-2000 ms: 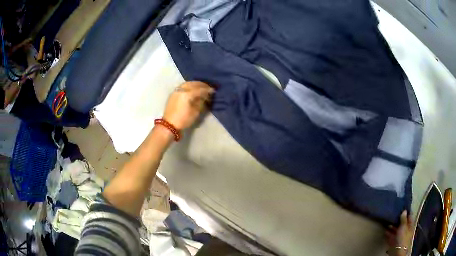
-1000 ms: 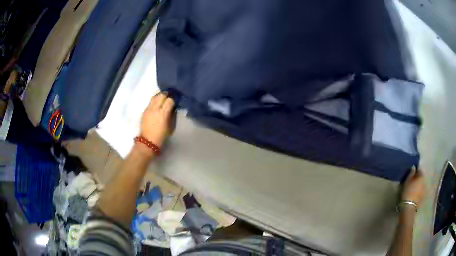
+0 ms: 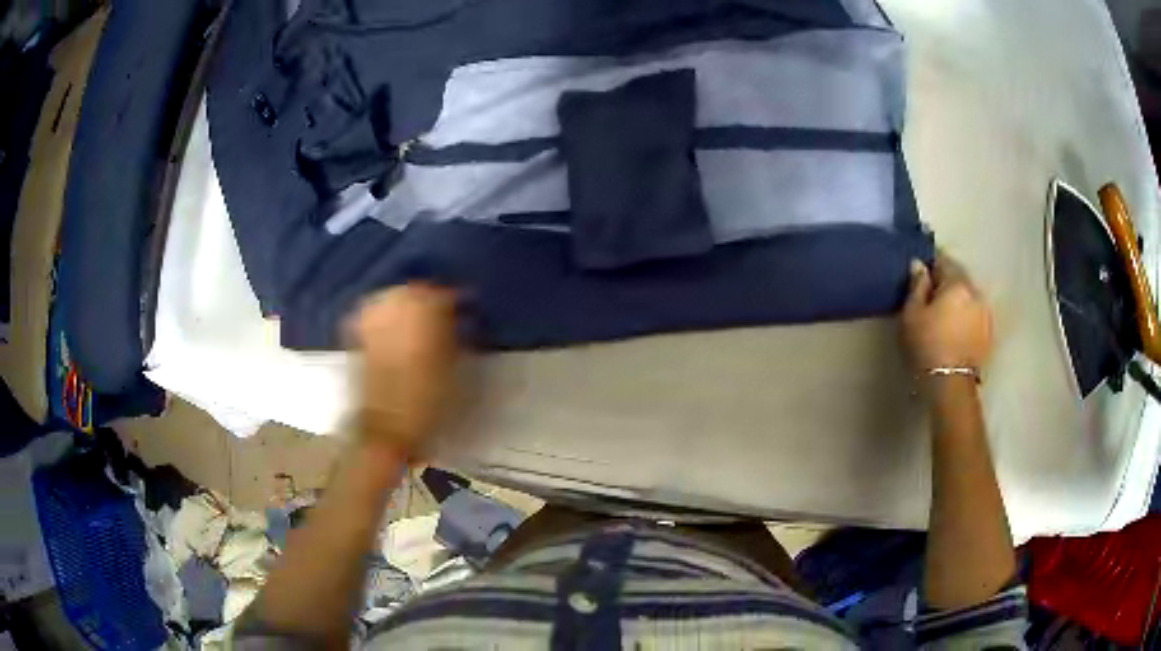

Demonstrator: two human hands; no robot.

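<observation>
A navy garment piece [image 3: 789, 282] with grey-blue panels lies spread on the pale ironing table [image 3: 713, 420]. A dark rectangular pocket piece [image 3: 634, 172] lies over the panels. My right hand [image 3: 946, 318] pinches the garment's lower right corner. My left hand [image 3: 410, 363] is motion-blurred at the garment's near edge, left of the middle; its fingers cannot be made out. The steam iron [image 3: 1097, 286] rests on the table at the right, apart from my hands.
A long navy padded arm [image 3: 121, 191] stands at the left, with small scissors [image 3: 77, 397] by its end. A blue crate [image 3: 96, 553] and fabric offcuts [image 3: 229, 547] are on the floor at lower left. A red object [image 3: 1101, 579] is at lower right.
The garment now lies flatter, with its near edge straighter and the grey-blue panels and pocket piece exposed. My left hand has moved along the edge. The iron shows more fully as the view shifted.
</observation>
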